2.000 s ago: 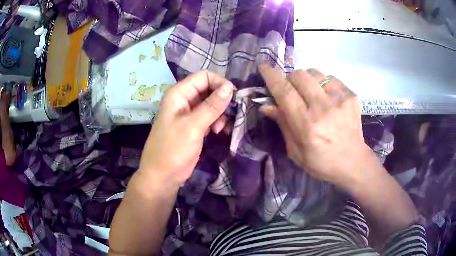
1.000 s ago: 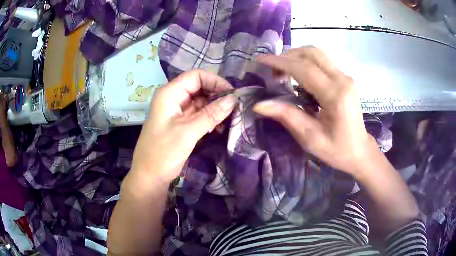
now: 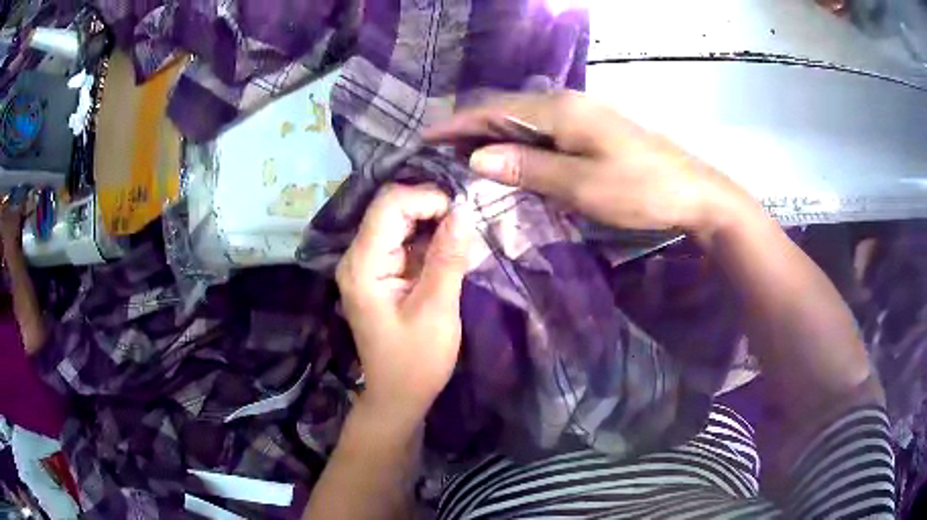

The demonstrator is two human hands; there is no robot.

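Purple, white and dark plaid fabric (image 3: 518,295) runs from the bright lamp glow at the top over the machine bed and down to my lap. My left hand (image 3: 409,274) pinches a gathered dark edge of it between thumb and fingers. My right hand (image 3: 579,163) lies over the fabric just above and right of the left hand, blurred, its fingers pointing left. A small dark pointed thing (image 3: 527,129) shows at its fingers; I cannot tell whether it is held. The needle area is hidden in glare at the top.
The white machine bed (image 3: 752,132) extends right, with a printed scale on its front edge. At left are a yellow-brown board (image 3: 137,152), crinkled clear plastic (image 3: 193,223) and heaped plaid. Pale strips (image 3: 242,488) lie on plaid lower left. Another person's arm (image 3: 22,274) shows far left.
My right hand has moved left over the fabric, its fingers now close above my left hand. My left hand has shifted slightly right. The plaid on the bed is more bunched and reaches further left.
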